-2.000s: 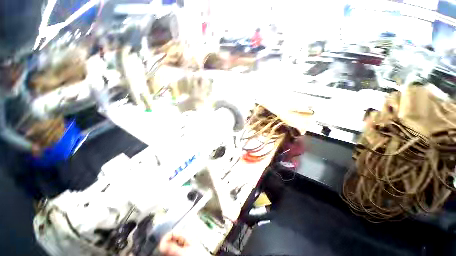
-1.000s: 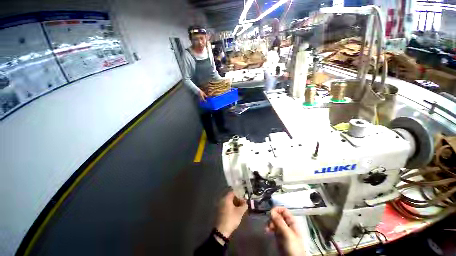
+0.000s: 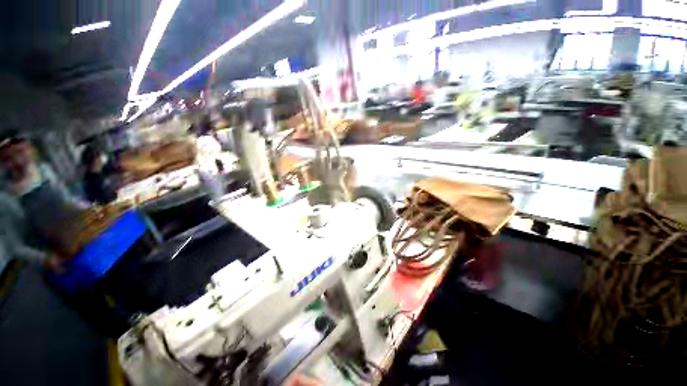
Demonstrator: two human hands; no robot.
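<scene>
The white JUKI sewing machine (image 3: 309,279) stands in front of me, tilted across the picture and blurred. Its needle area (image 3: 226,366) is at the lower left, by the bottom edge; no thread can be made out. A small blurred bit of skin, seemingly my right hand (image 3: 303,381), shows at the bottom edge beside the needle area. Its fingers and anything in them are cut off. My left hand is out of the picture. The dark handwheel (image 3: 375,207) is at the machine's far end.
Tan bag panels (image 3: 463,202) with looped straps lie beyond the handwheel, near a red patch (image 3: 410,280). A larger heap of tan straps (image 3: 640,279) is at the far right. A person (image 3: 34,200) holds a blue bin (image 3: 102,252) at the left. Thread cones (image 3: 273,192) stand behind the machine.
The view has swung right since one second ago, so the machine sits lower left and tilted. My left hand has left the picture, and only a bit of one hand remains. The person with the bin appears closer.
</scene>
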